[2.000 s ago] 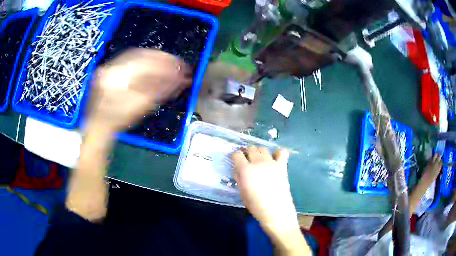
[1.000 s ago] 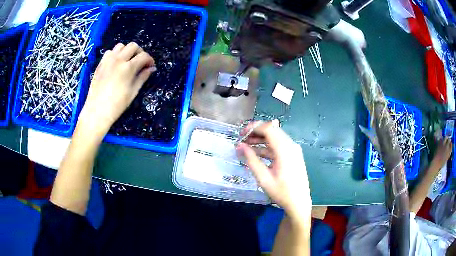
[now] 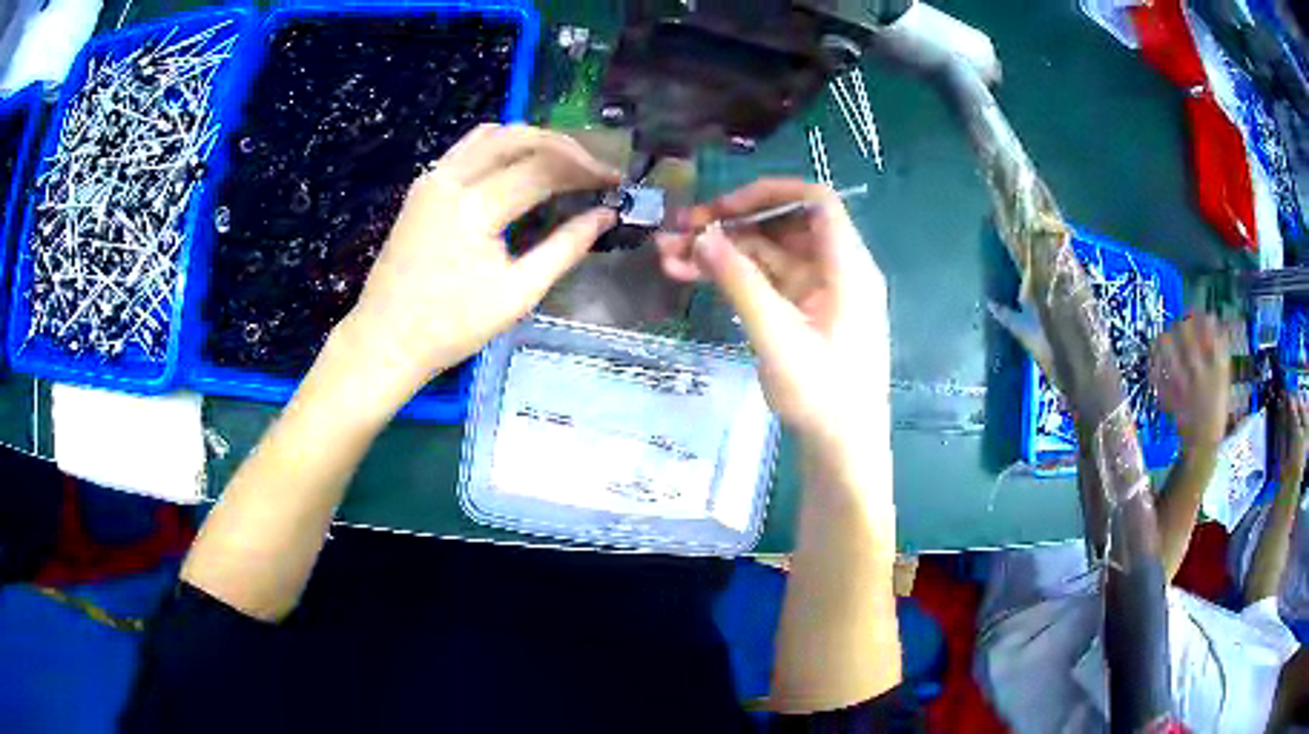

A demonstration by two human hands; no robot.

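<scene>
My left hand point(image 3: 474, 237) reaches in from the left, with thumb and forefinger at the small silvery fixture block point(image 3: 642, 208). A small dark ring point(image 3: 615, 199) shows between these fingertips, against the block; its exact seating is hidden. My right hand point(image 3: 804, 294) is just right of the block and pinches a thin silvery pin point(image 3: 787, 211), which lies nearly level, its right end tilted slightly up. The dark press head point(image 3: 704, 86) is above the block. The brownish base plate point(image 3: 610, 294) shows below the hands.
The clear plastic box point(image 3: 481, 495) with pins on a white liner lies nearest me. Left are the blue pin tray point(image 3: 29, 337) and blue ring tray point(image 3: 309, 390). The wrapped lever point(image 3: 1070, 287) slants down right, before another blue tray point(image 3: 1031, 445) and another person's hand point(image 3: 1194, 380).
My left hand has moved right from the ring tray to the block. My right hand has risen from the clear box to beside the block with a pin. The view has shifted slightly.
</scene>
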